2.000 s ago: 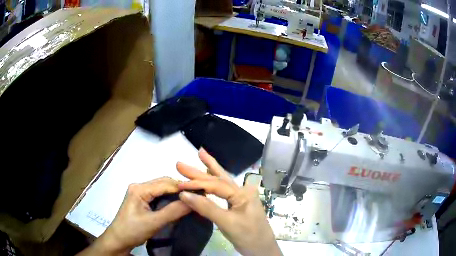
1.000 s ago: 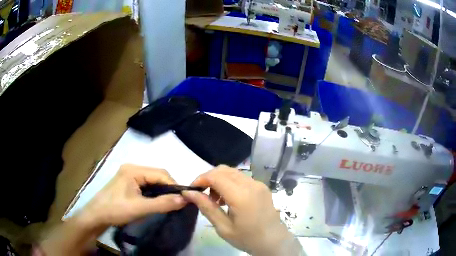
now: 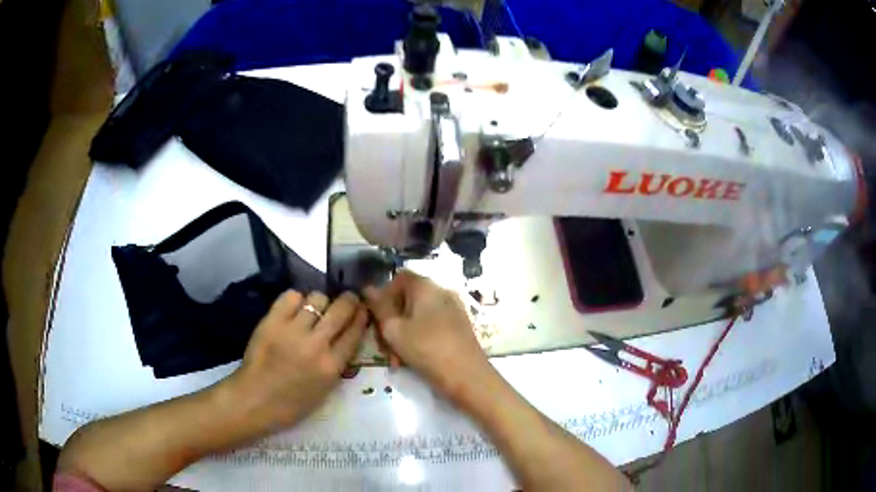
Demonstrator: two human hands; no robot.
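Note:
A black fabric piece (image 3: 187, 312) with a grey inner side lies opened on the white tabletop, its right end running under my hands to the needle area. My left hand (image 3: 307, 341), with a ring on one finger, presses and grips that end. My right hand (image 3: 418, 322) pinches the same edge just below the needle. The white sewing machine head (image 3: 547, 144) with red LUOKE lettering stands over them. The presser foot is mostly hidden by my fingers and blur.
Two dark pieces (image 3: 264, 139) lie behind, left of the head. Red-handled snips (image 3: 639, 363) with a red cord (image 3: 699, 384) lie right of the bed. A dark red-edged rectangle (image 3: 600, 261) lies under the arm. A cardboard box edge (image 3: 58, 163) is at left, blue bins (image 3: 317, 34) behind.
The view has tilted down and closer to the machine. Both hands have moved from in front of the bed to the needle area, and the fabric piece now lies on the table, extending left.

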